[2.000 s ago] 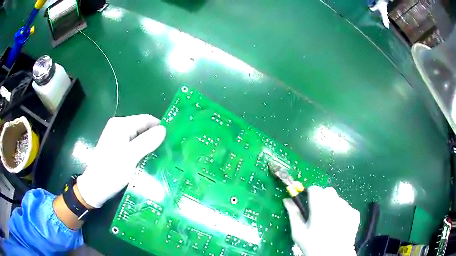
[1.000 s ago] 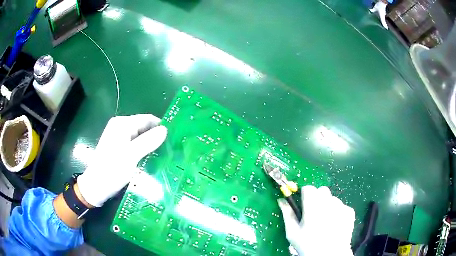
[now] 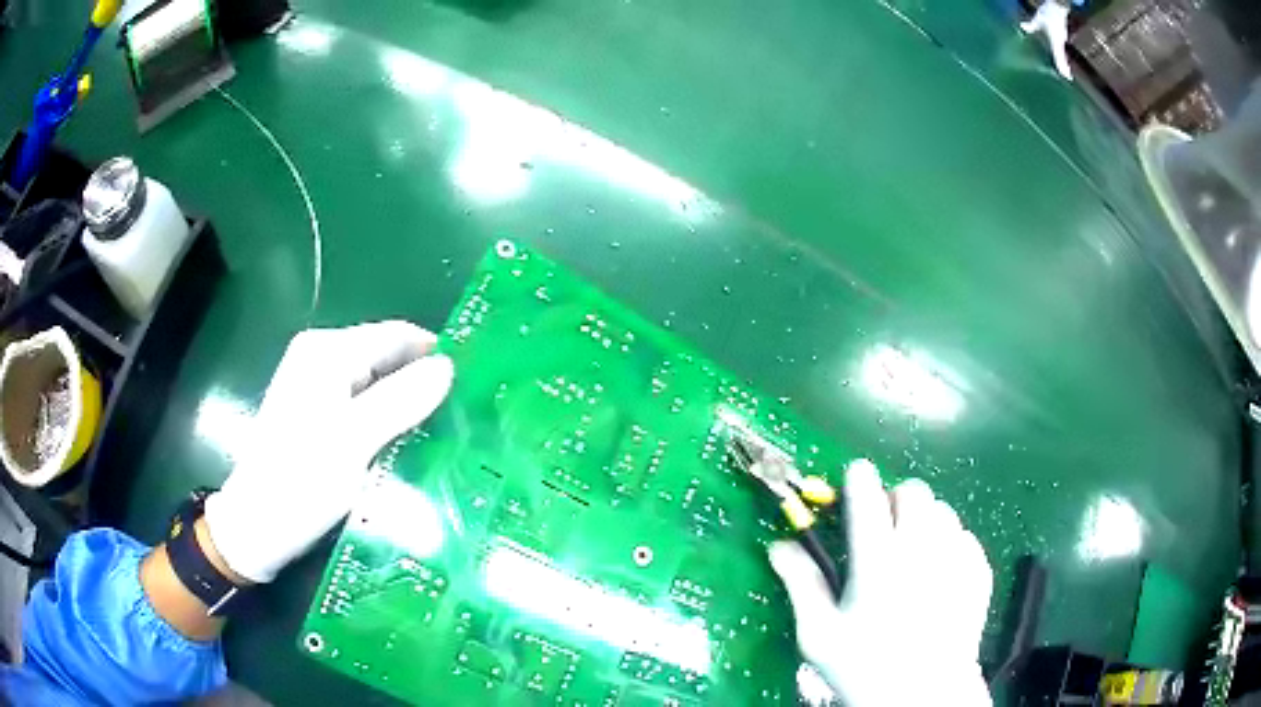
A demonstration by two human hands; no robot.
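Note:
A large green circuit board (image 3: 581,456) lies tilted across the mat, solder side up, with silvery dots; its lower part is cut off by the picture's edge. My left hand (image 3: 339,435), in a white glove, grips the board's left edge with the thumb on top. My right hand (image 3: 899,594), also gloved, holds flush cutters (image 3: 781,477) with silvery jaws and yellow and black handles. The handles are spread, and the jaws are over the right part of the board. Whether the tips touch a lead cannot be told.
Green mat (image 3: 664,124) with tiny clippings right of the board. At left, a black tray (image 3: 159,332), white bottle (image 3: 136,235) and cup of silvery bits (image 3: 49,408). Upper left, a solder spool (image 3: 173,49) and blue tool (image 3: 53,111). A clear hood (image 3: 1210,207) is at right; a dark bar (image 3: 1021,622) lies lower right.
The cutters' handles have spread apart, and the fingers of my right hand have opened and moved slightly up. My left hand keeps its grip; the view has shifted slightly.

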